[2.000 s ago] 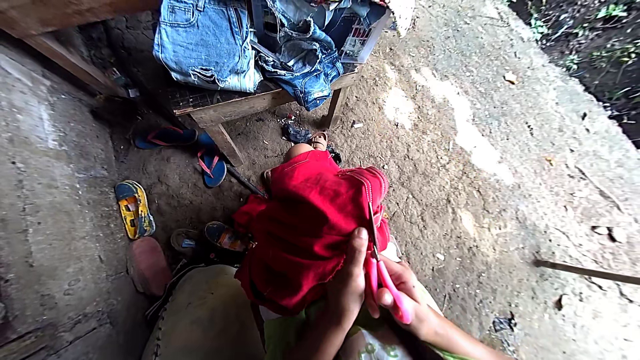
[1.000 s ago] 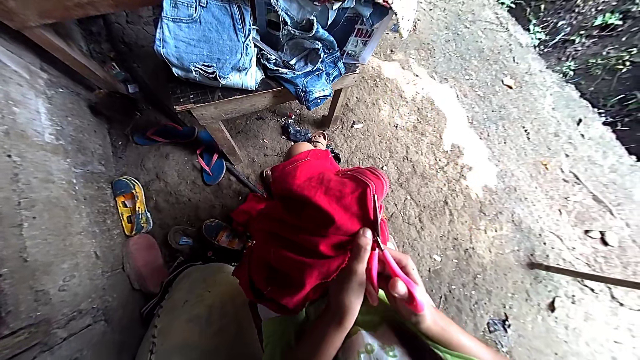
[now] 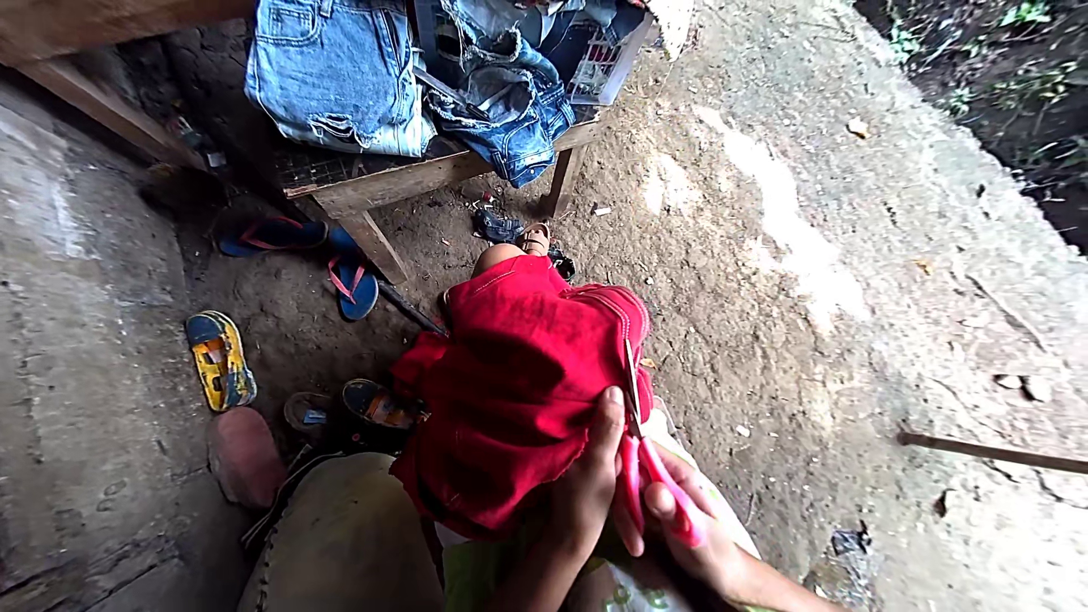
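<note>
Red cloth with pale stitching along its right edge lies over my lap and knee. My left hand grips its lower right part, thumb on top and the fingers hidden beneath. Scissors with pink handles are in my right hand, the thumb and fingers at the handle loops. Their narrow metal blades point away from me and lie against the stitched edge of the cloth, close to my left thumb. Whether the blades are cutting into the cloth I cannot tell.
Folded blue jeans, torn denim and a plastic basket rest on a low wooden bench ahead. Blue flip-flops, a yellow and blue shoe and other footwear lie at left. A thin stick is on the ground at right.
The handles of the scissors were spread wider one second ago and are closer together now. Both hands keep about the same place on the red cloth.
</note>
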